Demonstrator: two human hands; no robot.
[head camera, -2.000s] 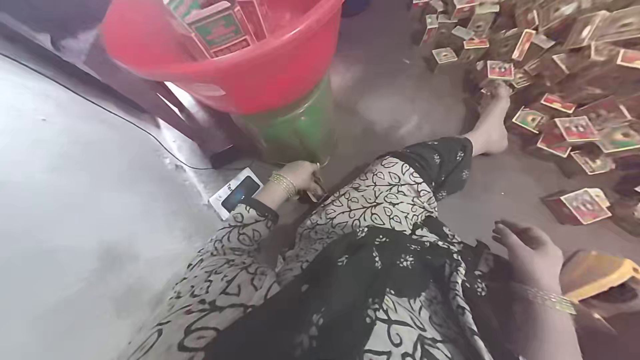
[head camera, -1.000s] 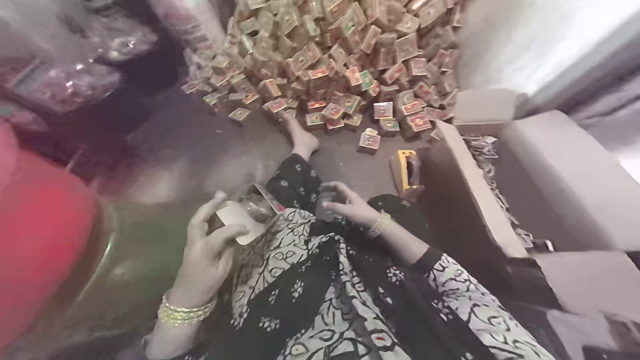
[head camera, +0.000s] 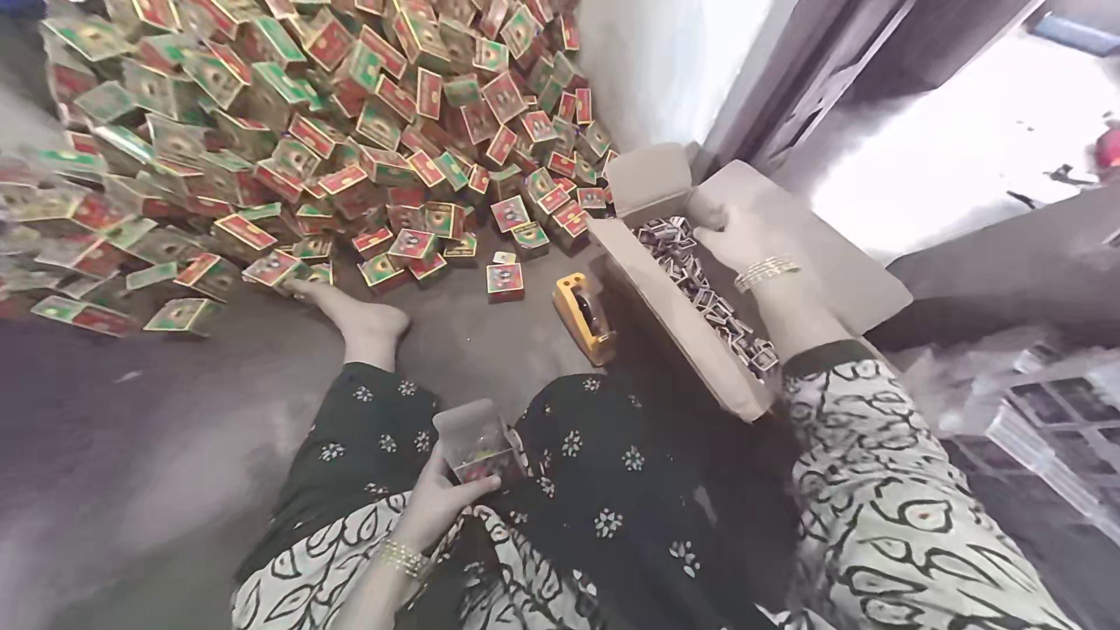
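Observation:
My left hand (head camera: 446, 494) holds a small open box (head camera: 479, 446) with its flap up, above my lap; what lies in it is blurred. My right hand (head camera: 722, 232) reaches over a cardboard carton (head camera: 682, 319), near its far end. Inside the carton lie many small printed pieces (head camera: 713, 306). The fingers of this hand are blurred, and whether they hold anything cannot be told. Between my foot and the carton stands a yellow tape dispenser (head camera: 582, 319) on the floor.
A large heap of small red and green printed boxes (head camera: 376, 122) covers the floor ahead. One such box (head camera: 505, 282) stands apart, near the dispenser. My bare foot (head camera: 359, 319) touches the heap's edge. A pale wall (head camera: 674, 70) rises behind the carton.
My right hand has moved from above my lap to the carton on the right. My left hand still holds the open box. The view has swung to the right.

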